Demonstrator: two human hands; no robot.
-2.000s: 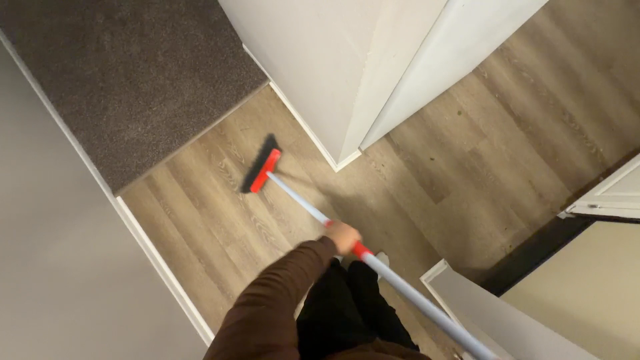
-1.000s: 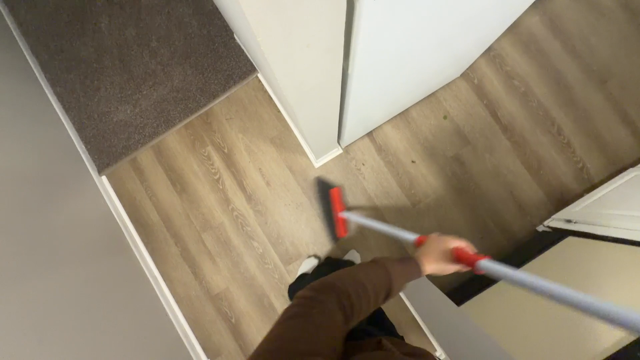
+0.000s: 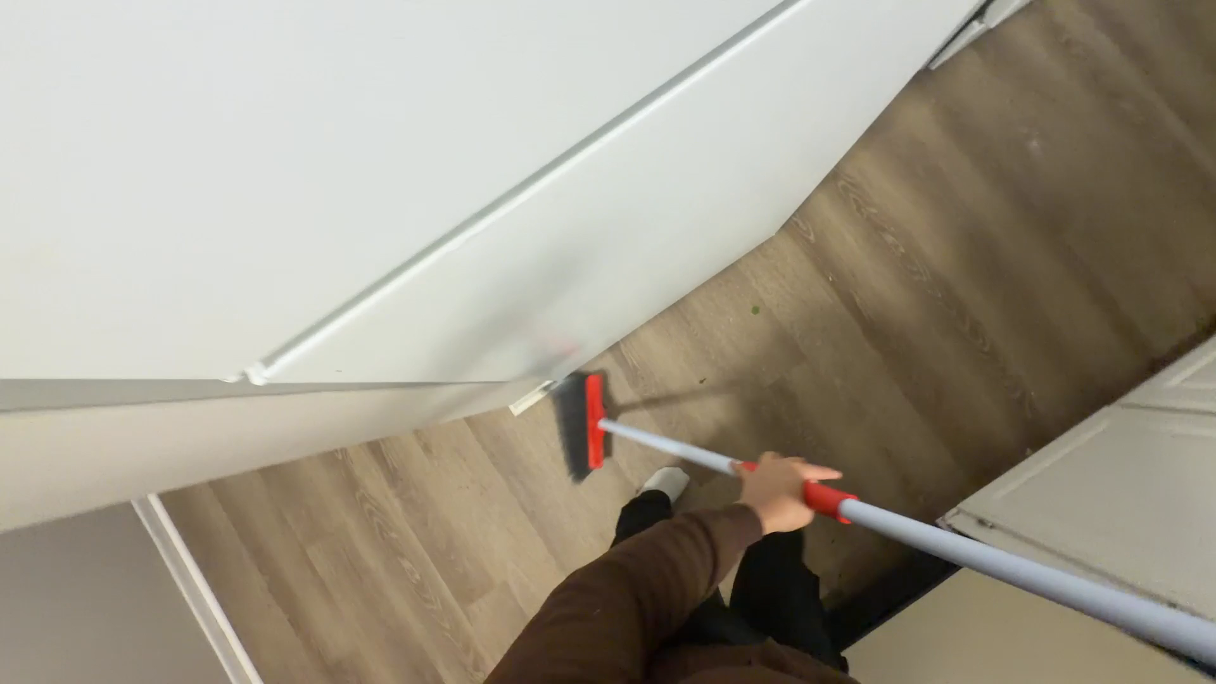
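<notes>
My left hand [image 3: 781,491], at the end of a brown sleeve, is wrapped around the red grip on the pale grey handle [image 3: 1007,562] of a broom, with one finger or the thumb extended. The handle runs from the right edge down to the broom head [image 3: 594,420], which has a red back and dark bristles. The bristles are on the wood-look floor, close to the foot of a white cabinet or panel and a short piece of baseboard [image 3: 530,397]. My right hand is out of view.
A tall white cabinet or panel [image 3: 665,180] fills the upper left. Small bits, one a green speck [image 3: 755,310], lie on the plank floor [image 3: 883,313]. My white-socked foot [image 3: 668,483] is near the broom head. A white panelled door [image 3: 1102,475] stands at right.
The view has swung toward the white cabinet, and the carpet has left it. The broom head has moved from the planks beside the carpet to beside the cabinet's base. My left hand still grips the handle.
</notes>
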